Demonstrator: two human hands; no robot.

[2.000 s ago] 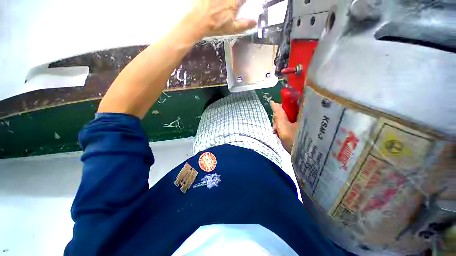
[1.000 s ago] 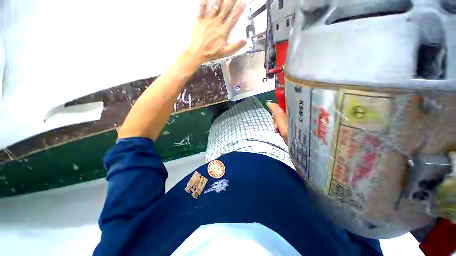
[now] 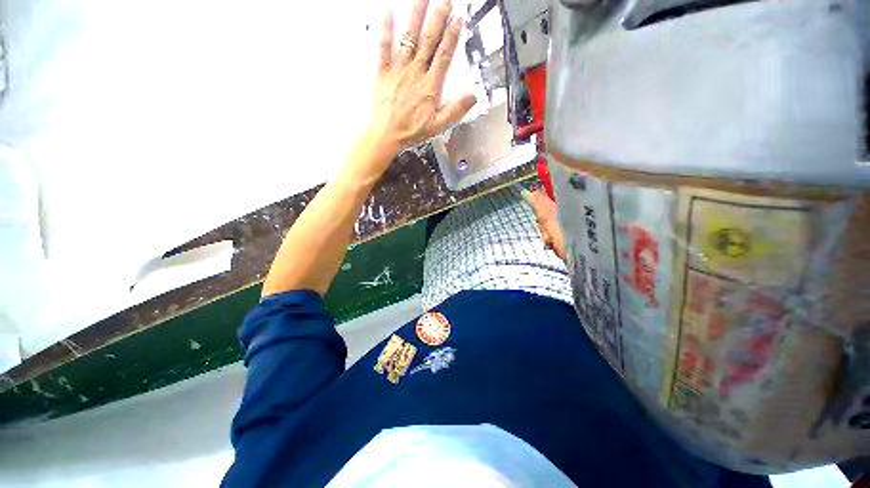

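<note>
The cutting machine's grey motor body, with worn labels, fills the right side. Its red handle shows at the motor's left edge. The shiny base plate lies at the table edge, partly under the white fabric lay. My left hand lies flat on the lay, palm down, fingers slightly spread, just left of the machine's upright metal parts. My right hand is mostly hidden by the motor; a small part shows around the lower end of the red handle. The blade is not clearly visible.
The dark-brown table top has a green side edge close to my body. A thin white strip lies on the table edge at the left. Pale floor shows below.
The table edge and white strip have shifted right and tilted in view. My left hand has come further into view, fingers extended on the fabric. The motor covers more of the red handle.
</note>
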